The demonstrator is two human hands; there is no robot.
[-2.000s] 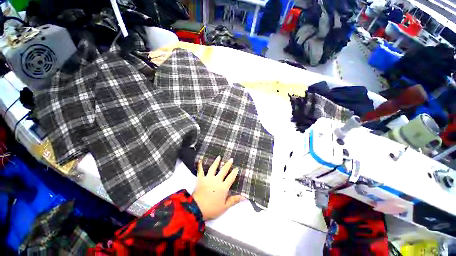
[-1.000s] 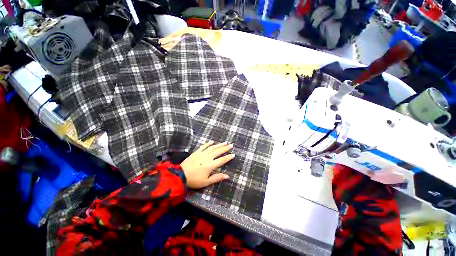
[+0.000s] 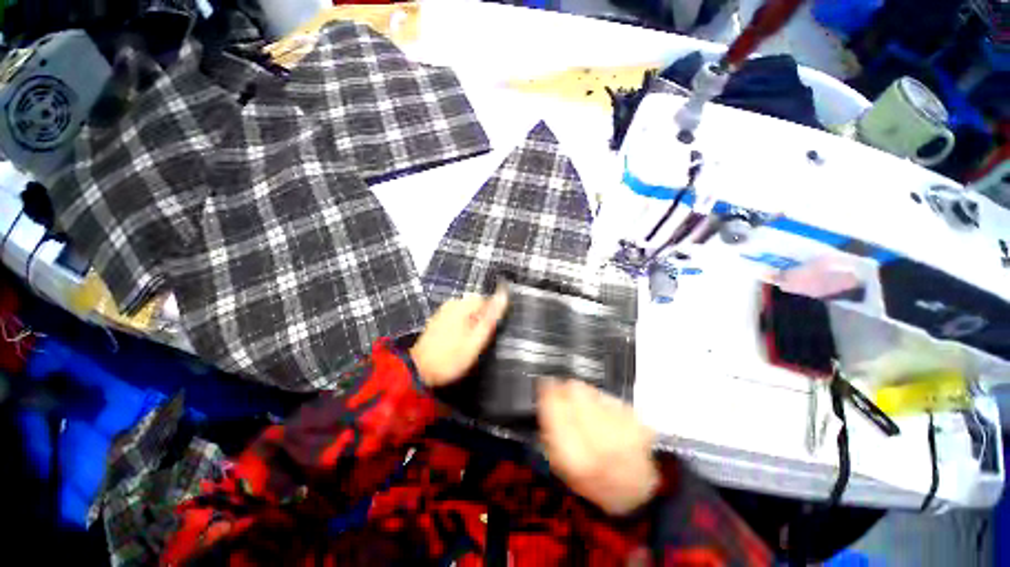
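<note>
A pointed plaid garment panel [image 3: 521, 210] lies on the white table left of the sewing machine head, its tip pointing away from me. A smaller squarish plaid piece [image 3: 554, 332], blurred, lies over the panel's near part. My left hand [image 3: 456, 338] is at the left edge of the small piece, thumb and fingers close together on it. My right hand [image 3: 598, 443] is blurred by motion at the piece's near right part. Whether it grips the piece cannot be told. The needle area is just right of the panel, beyond the small piece.
Large plaid cut panels [image 3: 288, 244] spread at the left. The white sewing machine [image 3: 820, 222] stands at the right. A red-and-black case [image 3: 797, 327], dark-handled snips [image 3: 866, 405] and a yellow item [image 3: 921, 392] lie right of the head. A green mug [image 3: 908, 120] stands behind.
My right hand has come into view from behind the machine head. The small plaid piece now lies over the panel. My left hand has moved from flat on the panel to the piece's edge.
</note>
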